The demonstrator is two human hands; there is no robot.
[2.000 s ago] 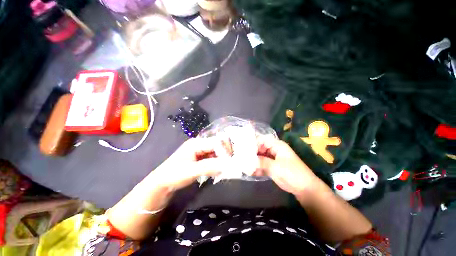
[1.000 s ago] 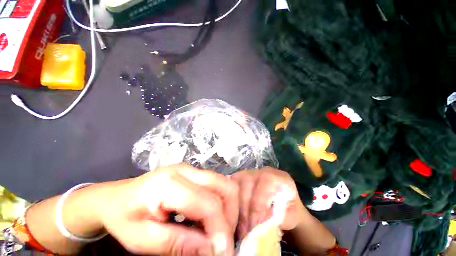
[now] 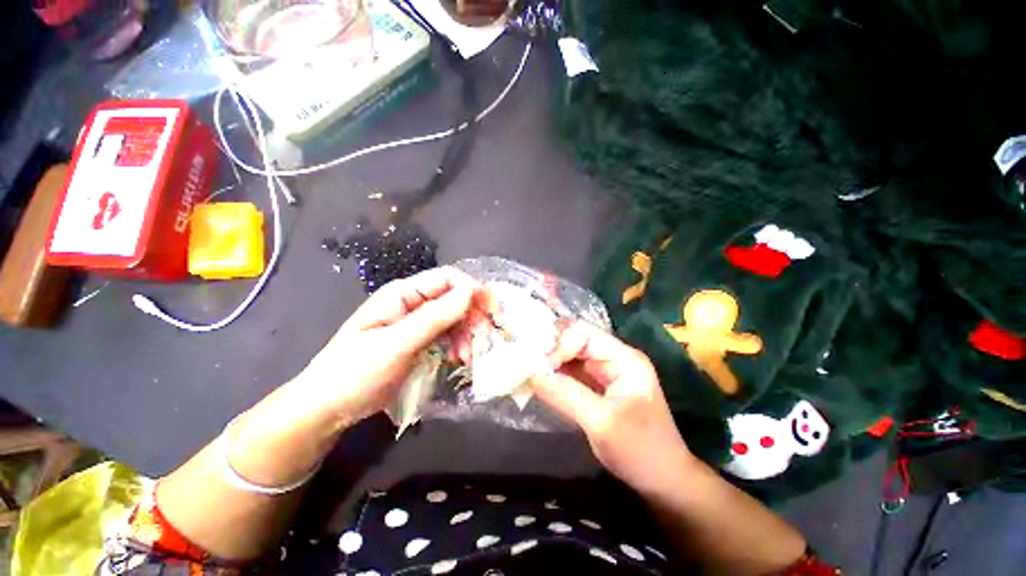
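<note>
A clear crumpled plastic bag (image 3: 529,419) lies on the dark grey tabletop in front of the apron. My left hand (image 3: 388,354) is above its left side, fingertips pinching a pale cream piece. My right hand (image 3: 602,394) is above its right side, thumb and fingers on the same white-cream pieces (image 3: 501,366). Yellowish-green, leafy-looking bits (image 3: 416,394) hang below my left fingers. I cannot tell exactly what the pieces are. Some pieces and part of the bag are hidden by my hands.
Black beads (image 3: 388,250) lie in a loose pile beyond the bag. A red box (image 3: 135,186), yellow block (image 3: 226,240), brown case (image 3: 34,248), white cable (image 3: 394,162) and green-and-white box (image 3: 343,84) are left. Dark green plush (image 3: 698,158) with a gingerbread figure (image 3: 712,338) and snowman (image 3: 776,439) is right.
Both hands have moved from low over the apron to above the bag. They have drawn apart somewhat, with pale pieces between their fingertips. The camera view has shifted, showing more of the table.
</note>
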